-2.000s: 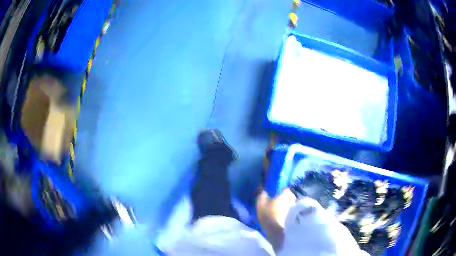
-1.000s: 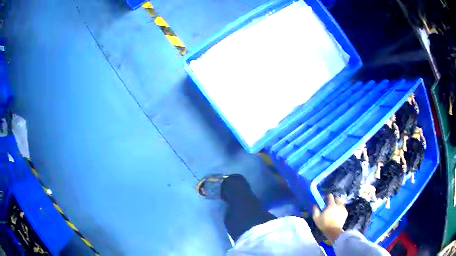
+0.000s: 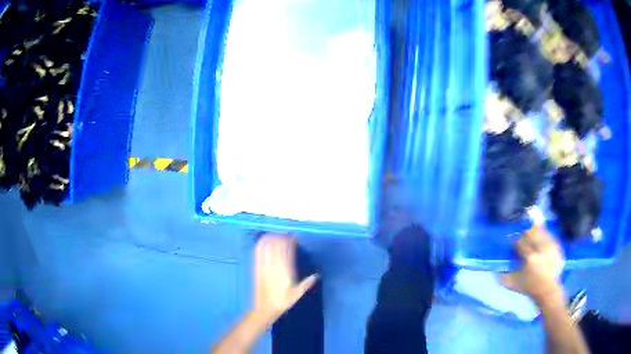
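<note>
A blue crate [image 3: 474,238] on the right, on top of a stack, holds rows of black figure pieces [image 3: 515,173] with cream limbs. My right hand [image 3: 540,266] is at its near edge; blur hides whether the fingers grip the rim. A second blue crate [image 3: 297,227] in the middle has a glaring white liner [image 3: 297,124]. My left hand [image 3: 277,273] is just below its near rim, fingers apart and holding nothing.
On the left, a blue bulk crate [image 3: 104,104] holds a jumble of loose black pieces [image 3: 34,104] with cream flecks. Yellow-black tape [image 3: 162,164] marks the floor. My legs [image 3: 401,297] stand between the hands. Blue items lie bottom left.
The view has turned, and both crates now lie straight ahead. My left hand has come into view below the lined crate. My right hand is still by the near edge of the filled crate.
</note>
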